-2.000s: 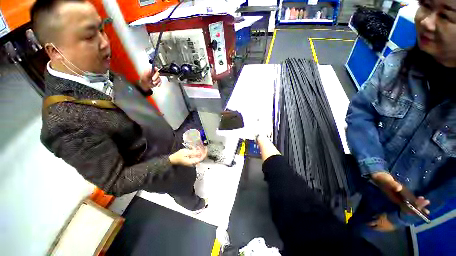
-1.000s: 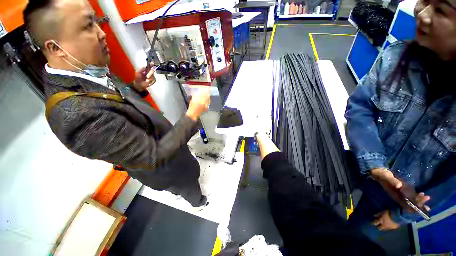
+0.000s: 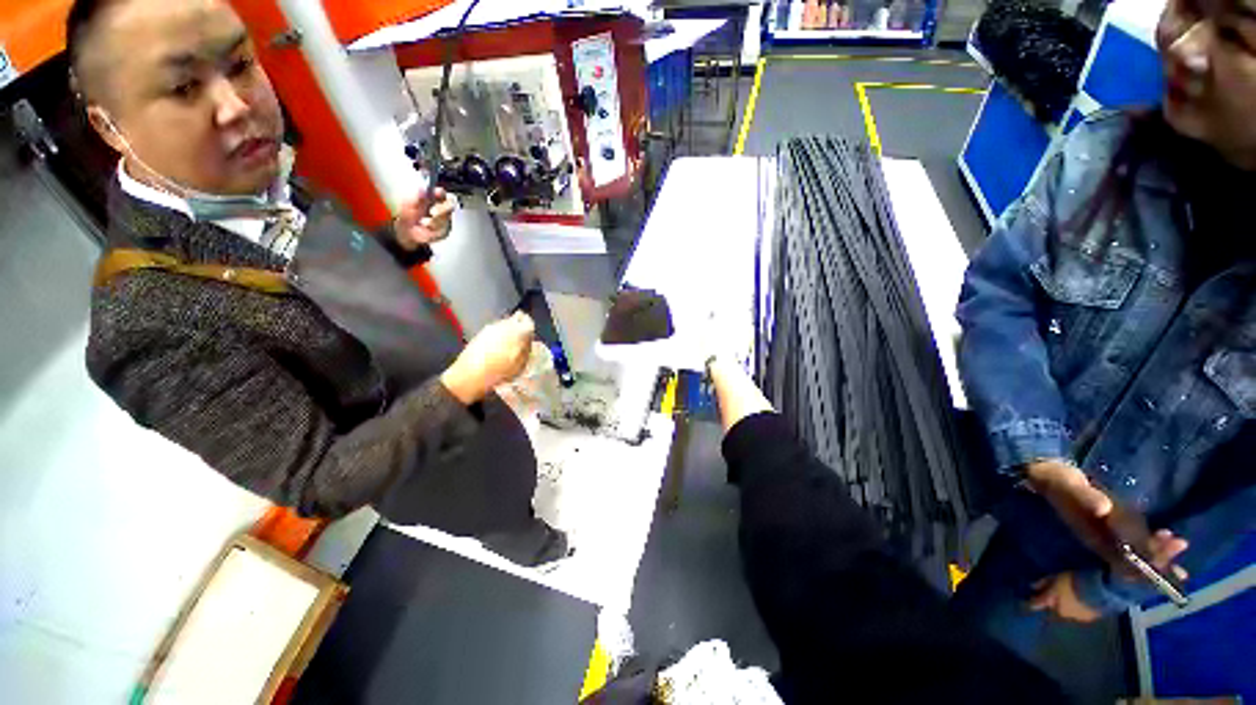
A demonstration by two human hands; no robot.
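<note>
A black-sleeved arm reaches up from the bottom right; I take its hand as my right hand (image 3: 737, 391). It is at the near end of the white worktable (image 3: 696, 221), overexposed, so its fingers and any hold are unclear. A stack of long black belt strips (image 3: 861, 317) lies lengthwise on the table, to the right of the hand. A dark brown-black piece (image 3: 638, 316) lies on the table's left near corner. My left hand cannot be made out.
A person in a dark jacket (image 3: 317, 400) stands left, at the red-framed machine (image 3: 503, 138), holding a black strip. A person in a denim jacket (image 3: 1102, 276) stands right with a phone (image 3: 1152, 573). A wood-edged box (image 3: 234, 634) is lower left. White crumpled material (image 3: 716, 678) shows at the bottom.
The clear cup in the jacketed person's near hand is no longer seen; that hand rose, then lowered, and the face turned towards me. My right hand has stayed at the table end.
</note>
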